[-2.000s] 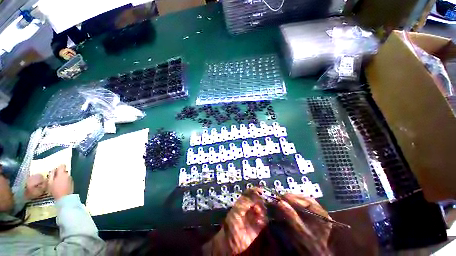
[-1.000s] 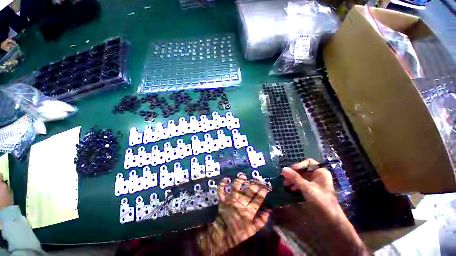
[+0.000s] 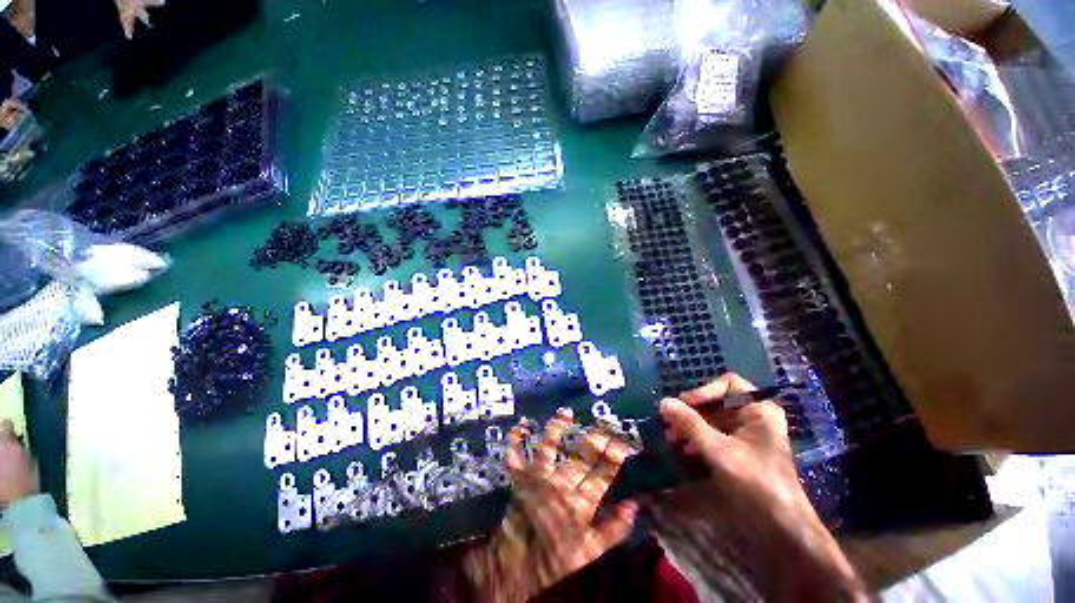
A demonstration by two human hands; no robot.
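My left hand [image 3: 560, 477] lies spread over the right part of the front row of white holed plates [image 3: 427, 295], partly hiding it. My right hand [image 3: 745, 454] is to its right, holding thin dark tweezers or a pen-like pick [image 3: 731, 401], with its pale tip pointing left toward my left fingers. The plates lie in four rows, with a gap in the third row before a lone plate at its right end. Loose small black parts [image 3: 407, 233] lie above the rows. Whether anything is at the tool's tip I cannot tell.
A clear blister tray [image 3: 436, 141] lies behind the black parts. Gridded dark strips [image 3: 678, 283] and an open carton [image 3: 914, 224] are right. A glossy black pile [image 3: 222, 359], white paper [image 3: 127, 424], black-pocket tray [image 3: 177, 165] and a person's hand [image 3: 14, 465] are left.
My hands were together two seconds ago; they have since parted, the left spread over the front row, the right near the strips with the tool. The view has swung right.
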